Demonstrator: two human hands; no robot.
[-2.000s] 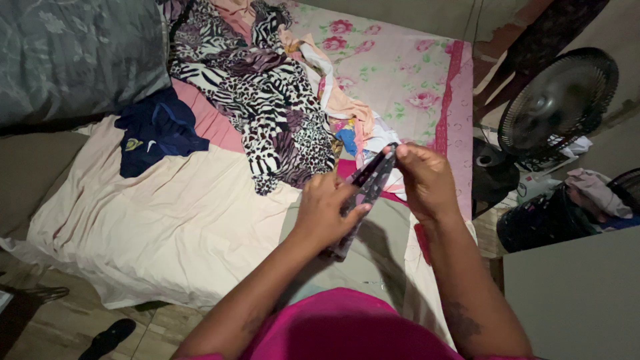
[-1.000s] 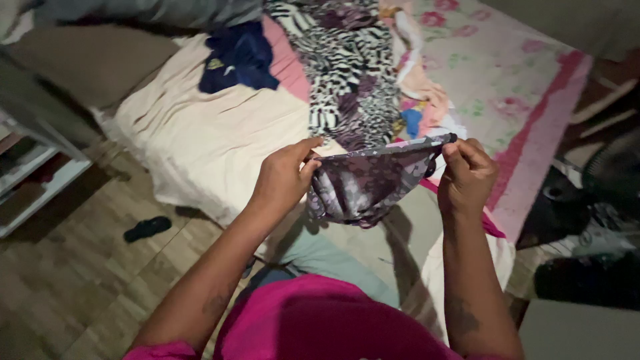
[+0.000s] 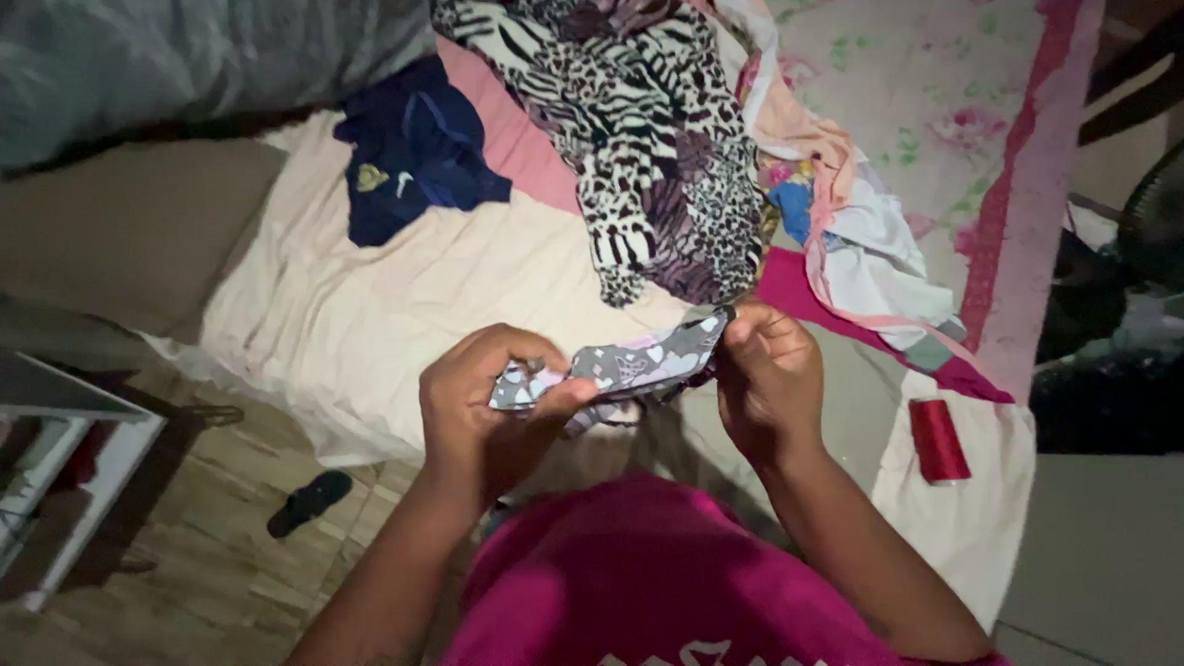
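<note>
A small grey and purple patterned garment (image 3: 647, 363) is stretched between my two hands, its waistband towards the bed. My left hand (image 3: 495, 398) pinches its left end between thumb and fingers. The right end, with a dark edge, is gripped by my right hand (image 3: 772, 379). Just beyond lies an animal-print garment (image 3: 638, 157), spread on the bed. A navy garment (image 3: 412, 153) rests to its left on a cream sheet (image 3: 370, 305). White and peach clothes (image 3: 869, 240) are heaped to the right, touching a magenta cloth (image 3: 795, 291).
A red spool-like object (image 3: 939, 441) lies on pale cloth at the right. The floral bedding (image 3: 971, 129) covers the far right of the bed. A dark flip-flop (image 3: 310, 504) is on the tiled floor, beside a white shelf unit (image 3: 83, 499). A grey pillow (image 3: 213, 65) sits upper left.
The small garment was spread wide between my hands one second ago; now it is gathered into a narrower strip, with my hands closer together.
</note>
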